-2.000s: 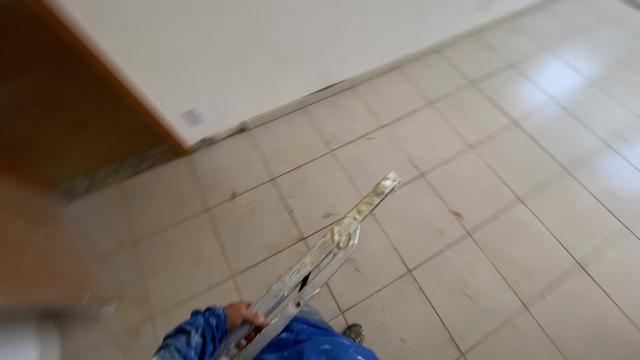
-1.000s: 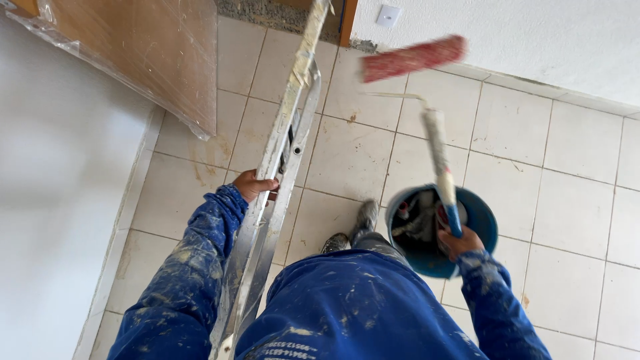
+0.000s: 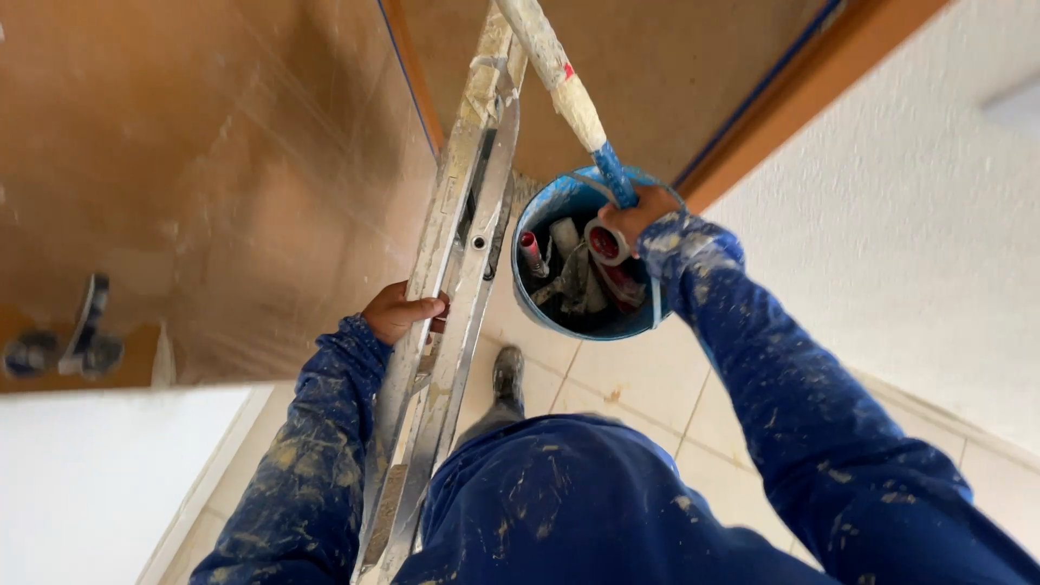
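Observation:
My left hand (image 3: 404,312) grips one rail of a folded, paint-crusted metal stepladder (image 3: 455,268), which leans up along my left side. On the right, my right hand (image 3: 640,215) is closed around the blue end of a paint-roller handle (image 3: 614,175); its far end runs out of the top of the view. A blue plastic bucket (image 3: 536,301) hangs or rests just below that hand, its thin handle looping near my wrist. Inside the bucket lie a roll of tape (image 3: 608,242), a red-ended tube (image 3: 532,248) and several scraper-like tools, partly in shadow.
A plastic-covered wooden door (image 3: 244,162) with a dark lever handle (image 3: 85,333) stands at the left. An orange-brown door frame (image 3: 812,97) borders the opening ahead. A textured white wall (image 3: 902,244) is at the right, and tiled floor (image 3: 642,398) lies below.
The view has moved close to the doorway. The red roller head, visible one second ago, is now out of view. Both hands keep their holds on the ladder and the roller handle.

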